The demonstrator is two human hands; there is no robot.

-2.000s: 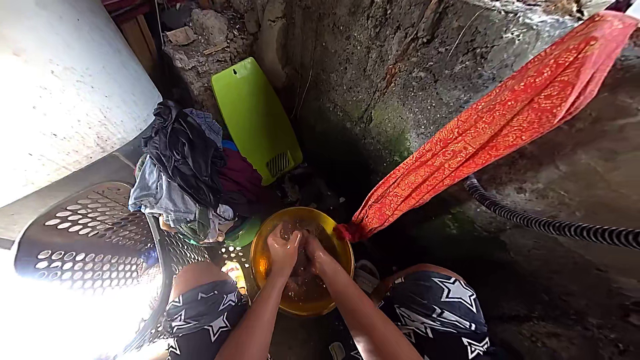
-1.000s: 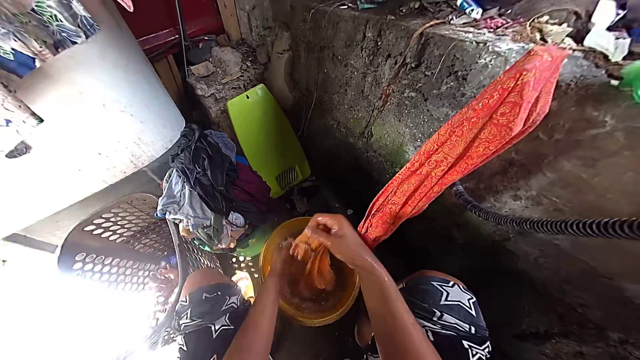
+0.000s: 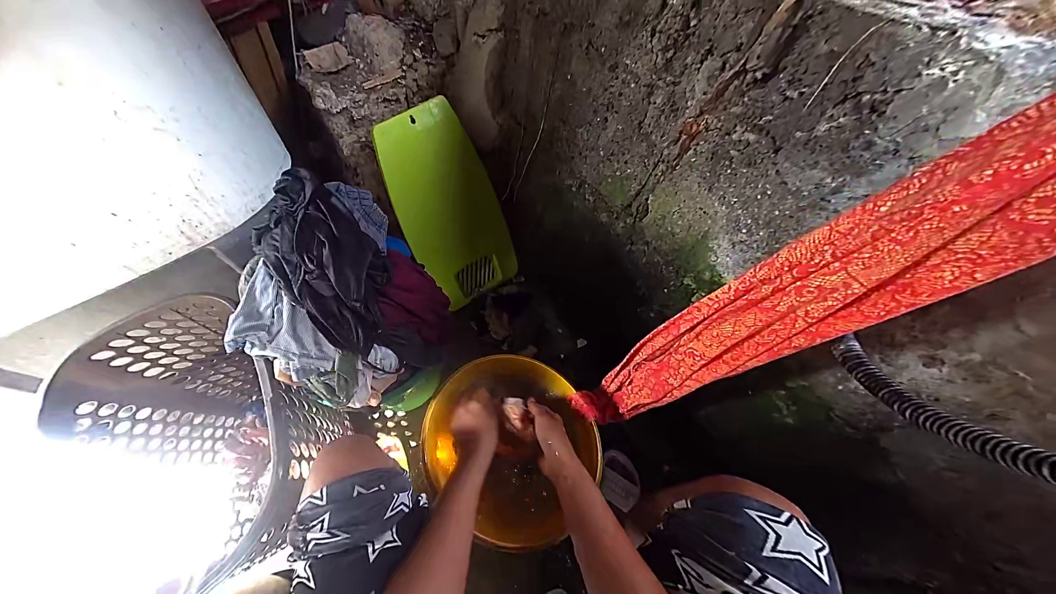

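Observation:
Both my hands are inside a yellow basin (image 3: 518, 536) that holds dark water and stands between my knees. A wet piece of cloth (image 3: 518, 417), partly hidden by the fingers, lies between them. My right hand (image 3: 551, 433) grips its near side. My left hand (image 3: 476, 425) is blurred at the cloth's left, and its hold on it is unclear. A red patterned cloth (image 3: 792, 289) stretches from the basin's right rim to the upper right, its lower end bunched.
A heap of clothes (image 3: 322, 272) rests by a perforated plastic basket (image 3: 165, 371) at the left. A green plastic board (image 3: 445, 198) leans at the rough wall (image 3: 627, 107). A ribbed hose (image 3: 940, 408) runs along the right. A large white container (image 3: 124, 124) stands upper left.
One second ago my hands held an orange-brown cloth raised at the basin's far side; now they are lower in the basin, farther apart. The view has shifted.

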